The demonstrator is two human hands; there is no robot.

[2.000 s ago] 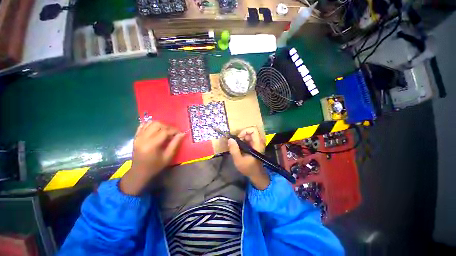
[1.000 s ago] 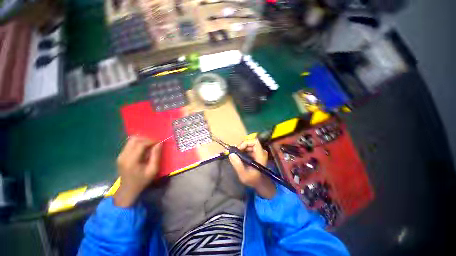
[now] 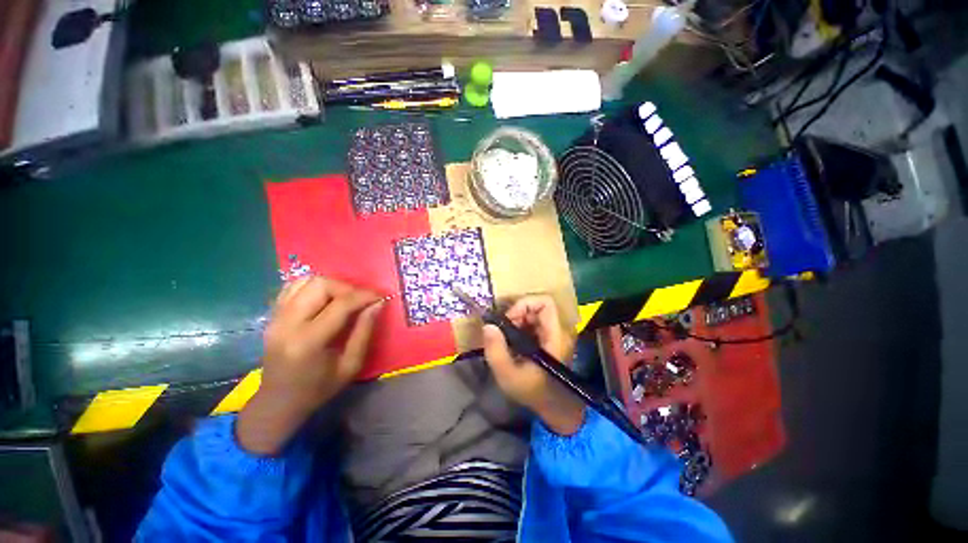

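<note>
A square circuit board panel [image 3: 443,274] with a silvery-white pattern lies across the red sheet [image 3: 308,217] and the tan card [image 3: 539,249]. My right hand [image 3: 531,355] holds the black soldering iron [image 3: 552,367] like a pen, its tip over the panel's lower right part. Whether the tip touches is too small to tell. My left hand [image 3: 318,345] is over the red sheet, left of the panel, with thumb and forefinger pinched at a tiny thin piece, probably solder wire. Small pale components [image 3: 296,267] lie just above my left hand.
A second panel [image 3: 397,168] lies behind. A round clear jar [image 3: 512,175] and a black fan [image 3: 626,186] stand behind the tan card. The blue iron stand [image 3: 785,223] is right. A red parts bin [image 3: 732,398] is low right, beyond the striped bench edge [image 3: 669,300].
The view swung and came back. A second ago the iron tip was at the panel's right edge; now it is over the panel. My left fingertips remain left of the panel.
</note>
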